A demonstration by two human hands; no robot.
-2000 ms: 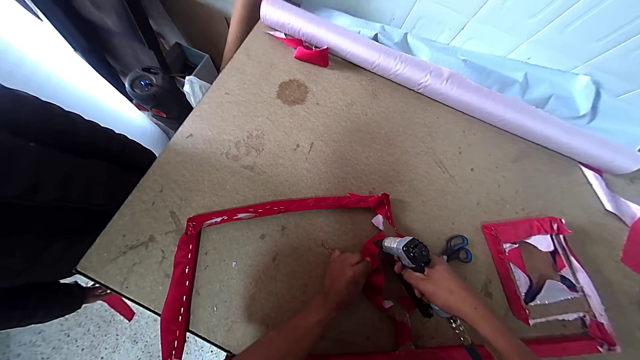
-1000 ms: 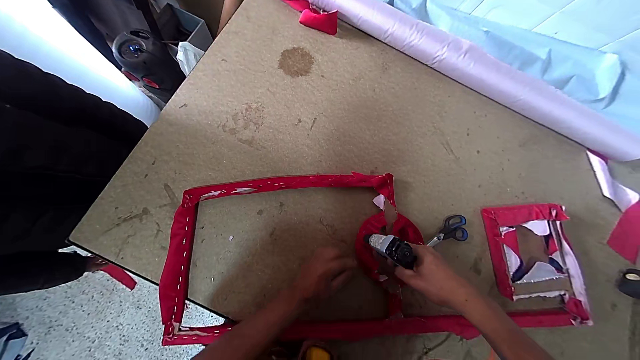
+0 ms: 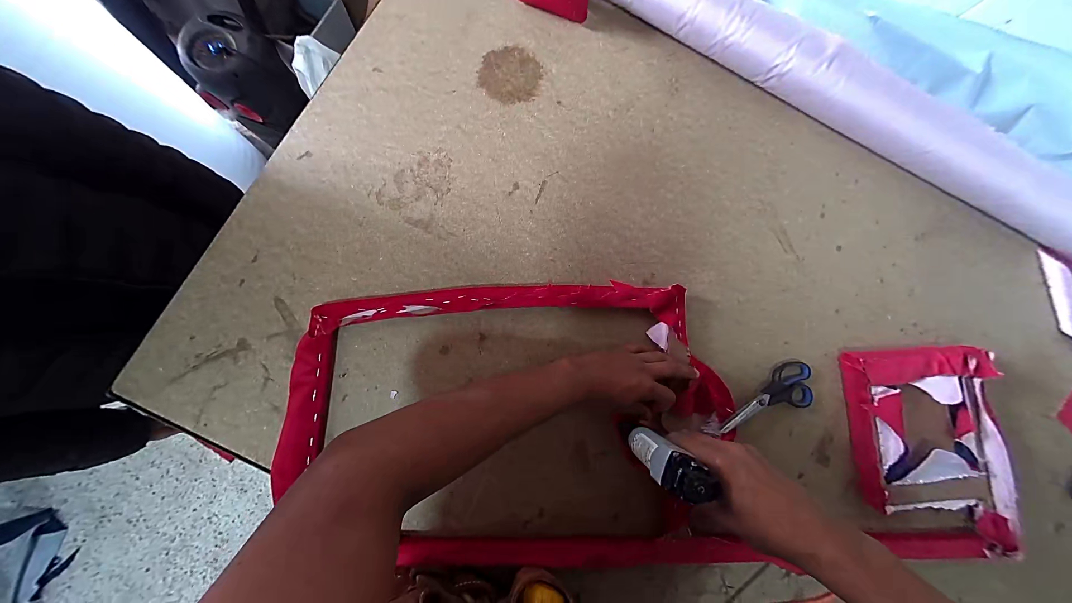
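A frame wrapped in red fabric (image 3: 502,297), stapled along its sides, lies flat on the brown table. My left hand (image 3: 641,381) presses on red fabric (image 3: 710,394) at the frame's right-hand side, its fingers bent over the cloth. Just below it, my right hand (image 3: 737,486) grips a pneumatic staple gun (image 3: 670,465), whose nose is close to that fabric; the exact contact is hidden. Scissors with blue and black handles (image 3: 779,392) lie beside my right hand, blades toward the red cloth. A small white scrap (image 3: 658,335) sits above my left fingers.
A smaller red-wrapped opening with cut fabric edges (image 3: 867,435) lies at the right. A pale lilac fabric roll (image 3: 837,92) crosses the table's upper right, beside light blue sheeting (image 3: 963,75). A person in dark clothing (image 3: 92,276) stands at the left table edge.
The staple gun in my right hand has moved down along the red fabric. My left hand has come up to the frame's right-hand side. The view has shifted closer.
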